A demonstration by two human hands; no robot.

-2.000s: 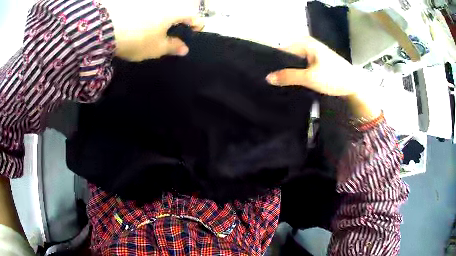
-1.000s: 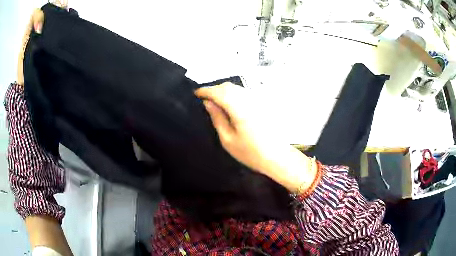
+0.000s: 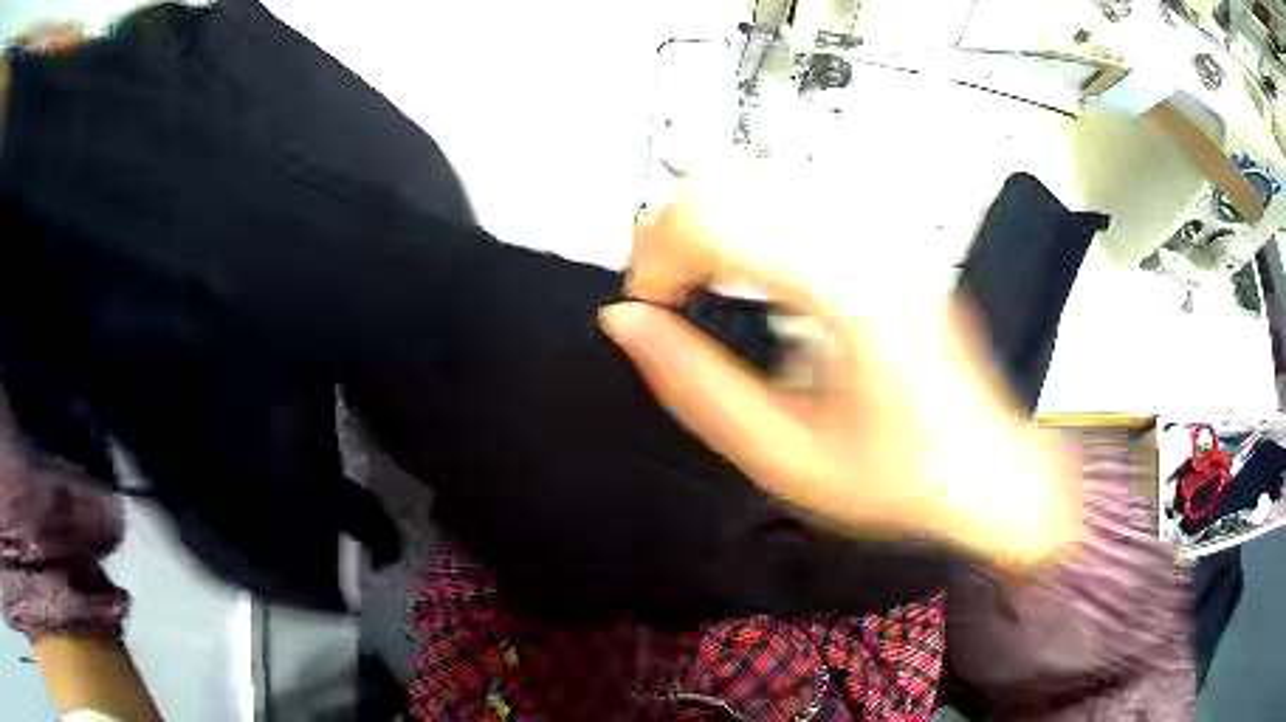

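Observation:
A large black cloth panel (image 3: 522, 381) spans the view from the upper left to my right sleeve and hangs over my lap. My right hand (image 3: 832, 409) is blurred and pinches the panel's upper edge between thumb and fingers, near the middle of the view. My left hand (image 3: 57, 35) is at the top left corner, mostly cut off by the frame's edge and blurred, at the panel's far left edge.
The sewing machine's needle area (image 3: 755, 78) is at the top middle. Another dark cloth piece (image 3: 1023, 289) lies on the white table (image 3: 860, 198). A white tray (image 3: 1178, 543) with red-handled scissors (image 3: 1203, 473) is at the right table edge.
The panel has been spread from in front of me towards the left. My left hand has moved to the far upper left. My right hand first moved towards the middle, then slightly right.

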